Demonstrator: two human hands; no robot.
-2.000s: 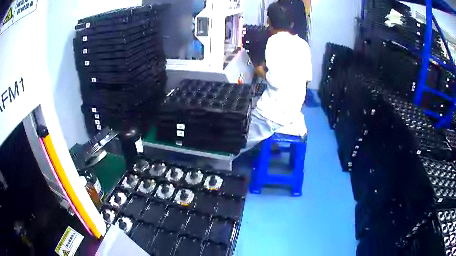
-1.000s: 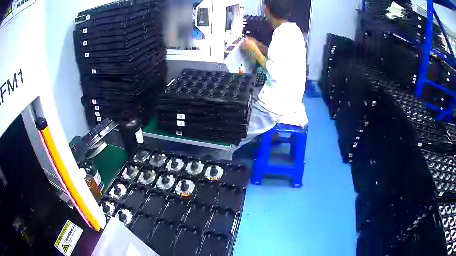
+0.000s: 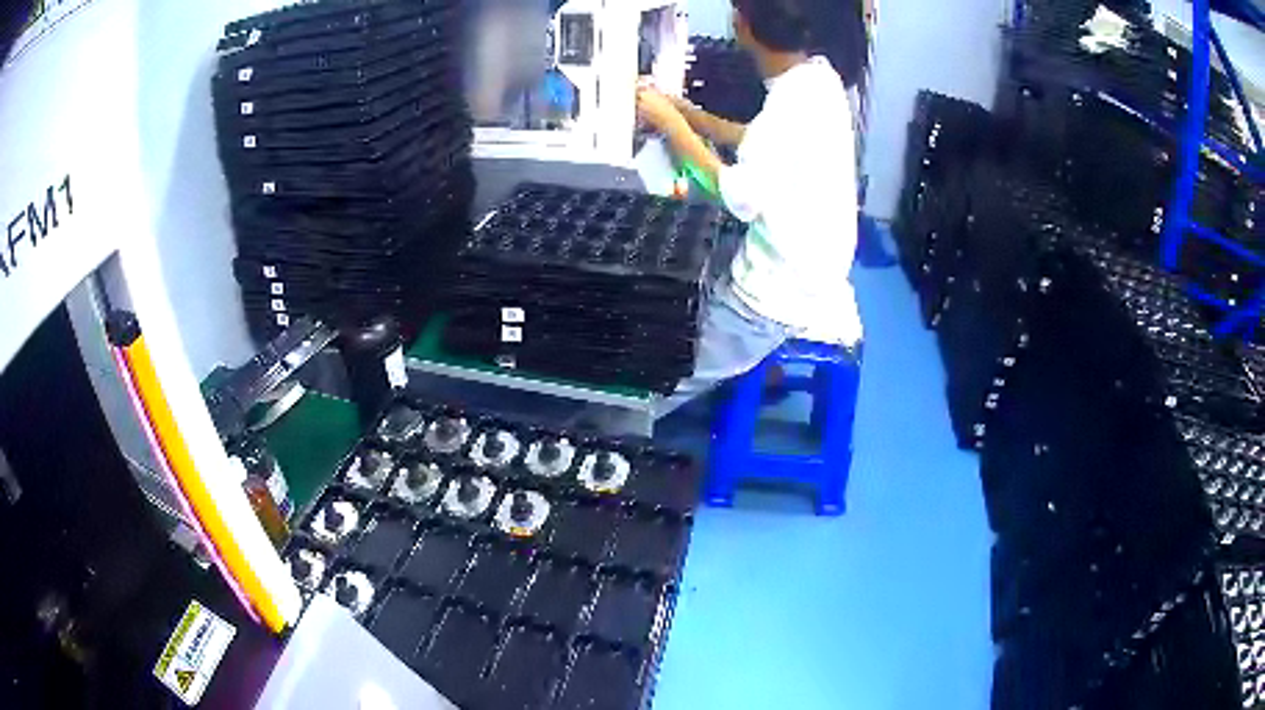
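Observation:
Neither of my hands is in the picture. Nearest in front of me is a black component tray [image 3: 555, 590] with square pockets. Silver-white round lens modules [image 3: 522, 512] with dark centres sit in its back and left pockets; the other pockets in view hold none. At the left is the machine's white frame, marked AFM1, with an upright yellow-orange strip [image 3: 199, 472] at its dark opening. A white and yellow warning label [image 3: 193, 652] is on the dark deck. A grey panel corner [image 3: 340, 669] shows at the bottom edge.
Small dark bottles [image 3: 372, 364] stand on the green bench top [image 3: 314, 441]. Black trays are stacked behind [image 3: 590, 284], at the back left [image 3: 340, 167] and along the right [image 3: 1082, 458]. A person [image 3: 802, 194] sits on a blue stool [image 3: 785, 430] beyond, arms toward another machine.
The seated person's arms have risen and reached toward the other machine. The view has shifted slightly. The modules in the tray look the same.

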